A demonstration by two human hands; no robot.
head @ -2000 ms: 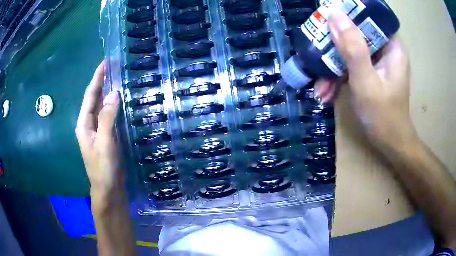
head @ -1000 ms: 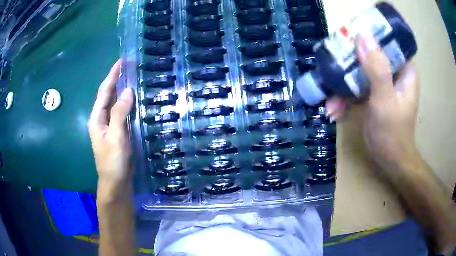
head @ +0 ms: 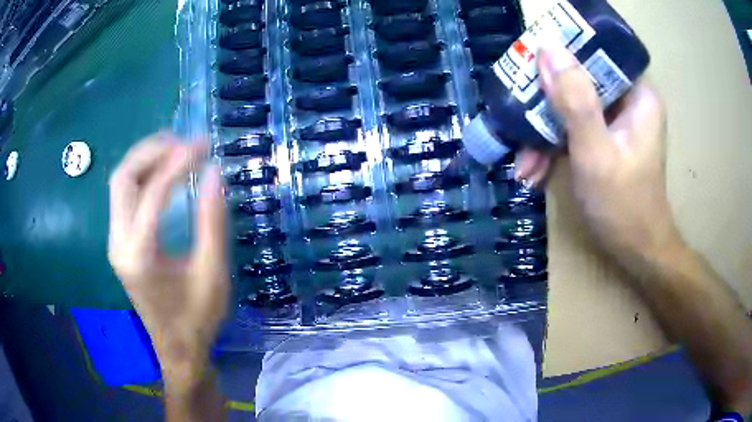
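A clear tray holds black round parts standing on edge in columns. My right hand is shut on a black glue bottle with a white label, tilted down to the left over the tray's right part. Its pale blue collar and dark tip point at a part in the third column; whether the tip touches cannot be told. My left hand is blurred at the tray's left edge, fingers bent and apart from the thumb, holding nothing visible.
Tan cardboard lies under and right of the bottle hand. Two white discs lie on the green mat at left. Other clear trays are at the upper left. A blue object is below the bench edge. My light clothing is at the bottom.
My left hand has let go of the tray's left edge and its fingers have opened. The bottle tip is back over the third column. The tray sits slightly higher and further left in view.
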